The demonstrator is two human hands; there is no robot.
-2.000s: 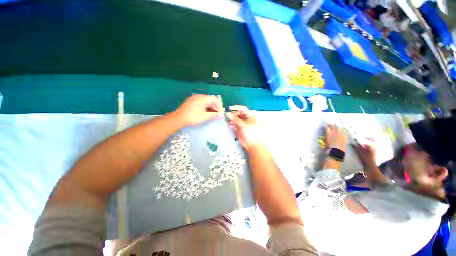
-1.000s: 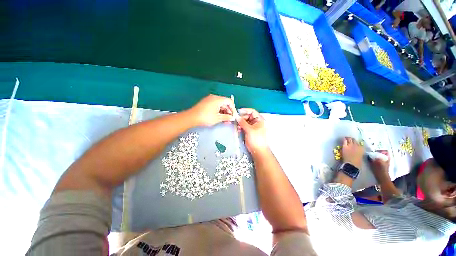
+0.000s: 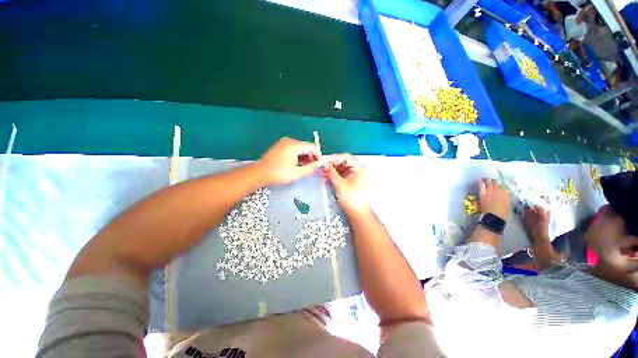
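My left hand (image 3: 288, 161) and my right hand (image 3: 346, 180) meet at the far edge of the grey mat (image 3: 210, 302), near the belt. Their fingertips pinch a tiny whitish piece between them; the fingers mostly hide it, so its shape cannot be told. A loose U-shaped pile of small white star-shaped parts (image 3: 245, 241) lies on the mat below my hands. A dark green leaf-shaped patch (image 3: 301, 205) shows in the gap of the pile. A single small white piece (image 3: 338, 105) lies on the dark green belt (image 3: 210, 56).
A blue tray (image 3: 483, 98) with white and yellow parts stands on the belt, a white ring (image 3: 434, 145) and white wad (image 3: 465, 145) beside it. Beige tape strips (image 3: 173, 157) cross the mat. A person (image 3: 559, 280) with a wristwatch works at my right by yellow parts (image 3: 472, 204).
The view has shifted a little between frames. My hands stay together at the mat's far edge; the fingertips, slightly apart two seconds ago, are now close together.
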